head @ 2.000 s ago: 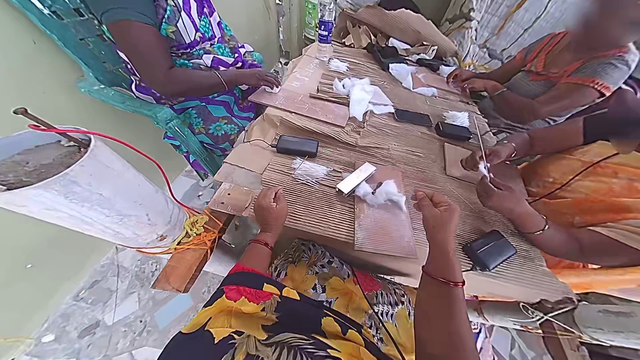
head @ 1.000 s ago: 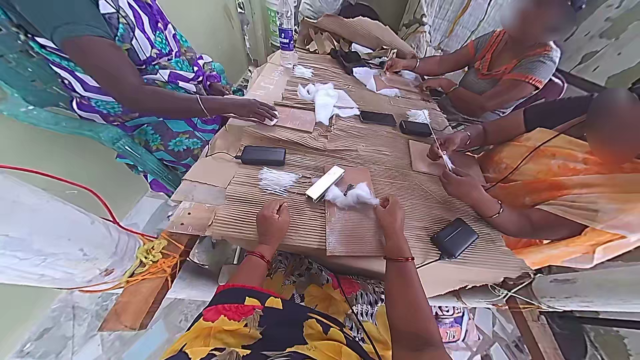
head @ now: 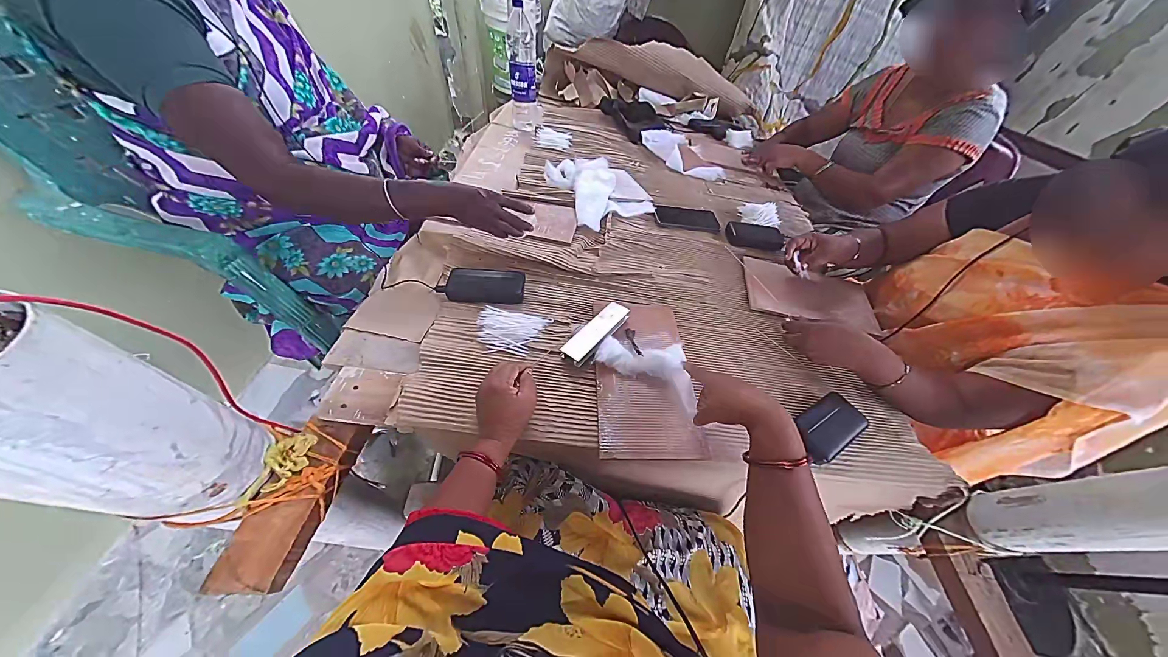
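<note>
My left hand [head: 506,399] is curled near the front edge of the corrugated cardboard, left of a cardboard-coloured board [head: 650,420]; whether it holds something thin, I cannot tell. On the board lies a stretched tuft of white cotton wool [head: 643,359]. My right hand [head: 725,397] has its fingers at the right end of the cotton. A white and metallic rectangular block [head: 595,334] lies slanted over the board's upper left edge. Thin white sticks [head: 511,329] lie in a pile beyond my left hand, with a black power bank or similar case [head: 485,286] behind them.
Several people sit around the table, one with a hand [head: 493,212] on a small board at the left. A black case [head: 830,427] lies right of my right hand. More cotton [head: 593,187], a phone-like black object [head: 687,219] and a plastic bottle [head: 523,78] stand or lie farther back.
The right-hand co-worker's hands, close together around a thin stick before, are now apart over a board. My right hand has stayed by the right end of the cotton since a second ago.
</note>
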